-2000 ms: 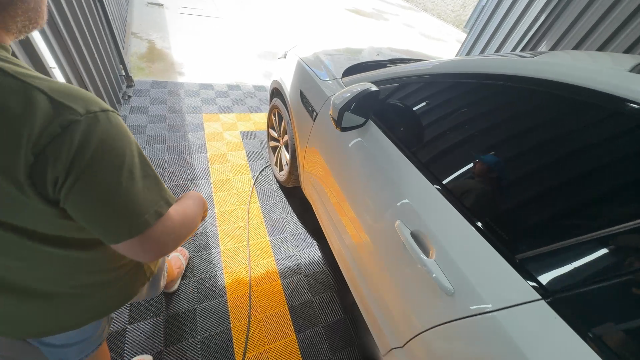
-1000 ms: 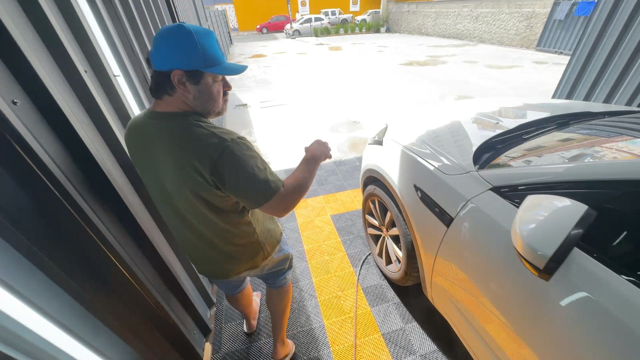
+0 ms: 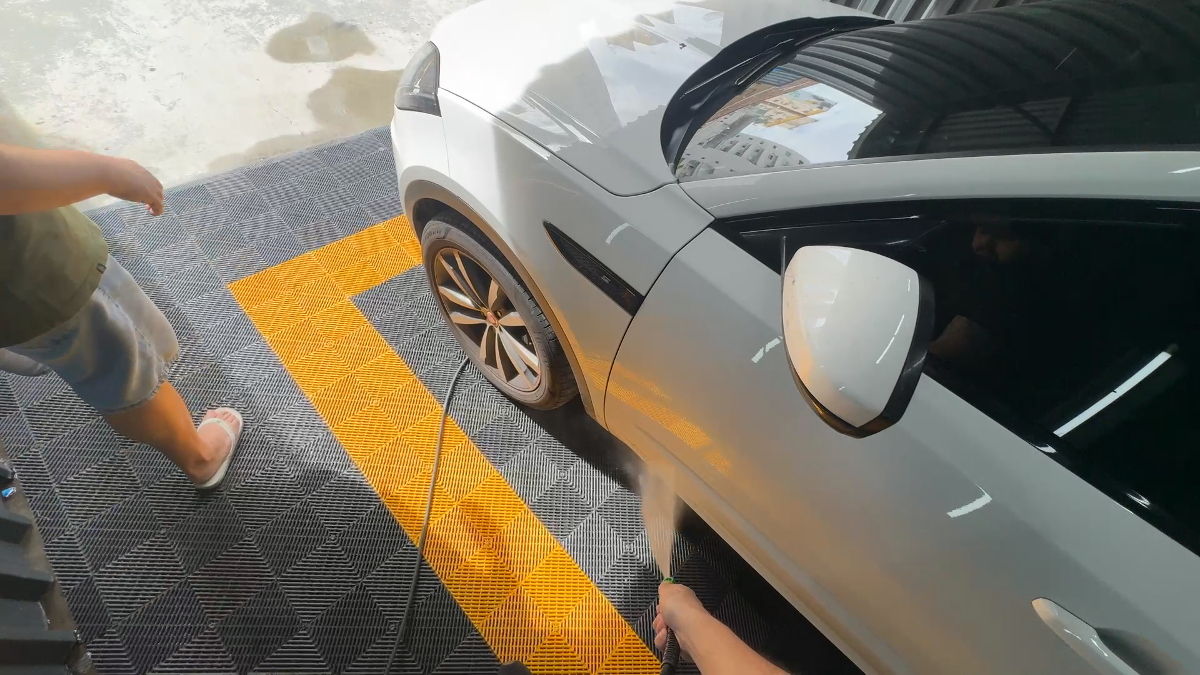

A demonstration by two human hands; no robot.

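My right hand (image 3: pixel 682 614) comes in at the bottom, its fingers closed around the dark handle of a spray wand (image 3: pixel 669 649). A fan of mist (image 3: pixel 660 525) leaves the wand's green-ringed tip (image 3: pixel 667 581) towards the lower side of a white car (image 3: pixel 750 487). The car's front wheel (image 3: pixel 492 319) and side mirror (image 3: pixel 853 333) lie ahead of the hand. My left hand is not in view. A small dark object (image 3: pixel 514 668), too cut off to name, shows at the bottom edge.
Another person (image 3: pixel 56 272) in a green shirt, shorts and flip-flops is at the left. A thin grey hose (image 3: pixel 433 487) runs over the grey and yellow floor tiles (image 3: pixel 375 412) to the front wheel. Beyond the tiles is wet concrete (image 3: pixel 234 56).
My right hand with the spray wand and its mist has come into view. The other person is now farther left, partly out of frame. The view has tilted down since one second ago.
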